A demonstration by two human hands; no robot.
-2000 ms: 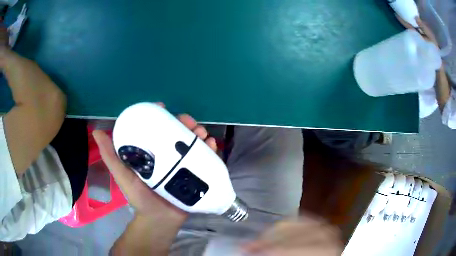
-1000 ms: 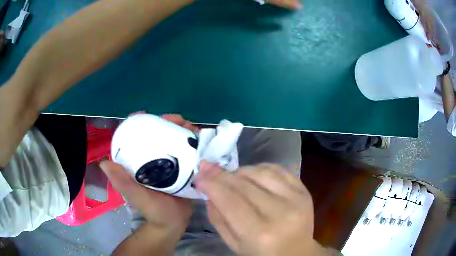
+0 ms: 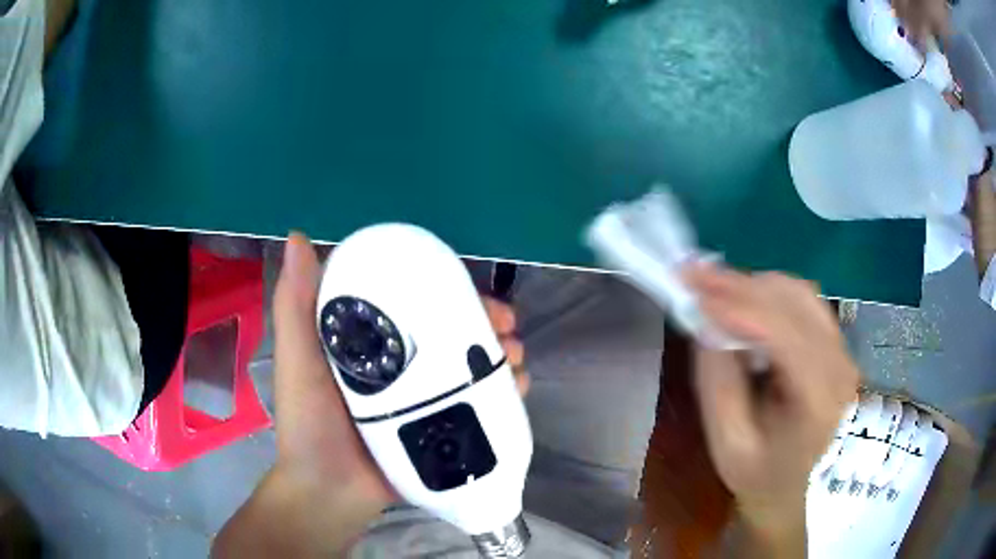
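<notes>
A white bulb camera (image 3: 437, 349) lies in my left hand (image 3: 311, 437) over my lap, just below the table edge. Its LED-ringed lens head and square lens window face up. The silver screw base points down, toward the bottom of the view. The thumb is along its left side and fingertips show at its right. My right hand (image 3: 770, 377) holds a crumpled white wiping cloth (image 3: 655, 251), blurred, to the right of the camera and apart from it, partly over the table edge.
The green table (image 3: 437, 120) spans the top. A translucent wash bottle (image 3: 874, 153) lies at its right corner. Another person's hand holds a bulb camera (image 3: 896, 38) at top right. A carton with cameras (image 3: 874, 491) is at lower right. A pink stool (image 3: 224, 360) and a seated person are at left.
My right hand has moved the cloth away from the camera, up and right. The camera has turned in my left hand and its square window shows again. The neighbour's arm has withdrawn from over the table.
</notes>
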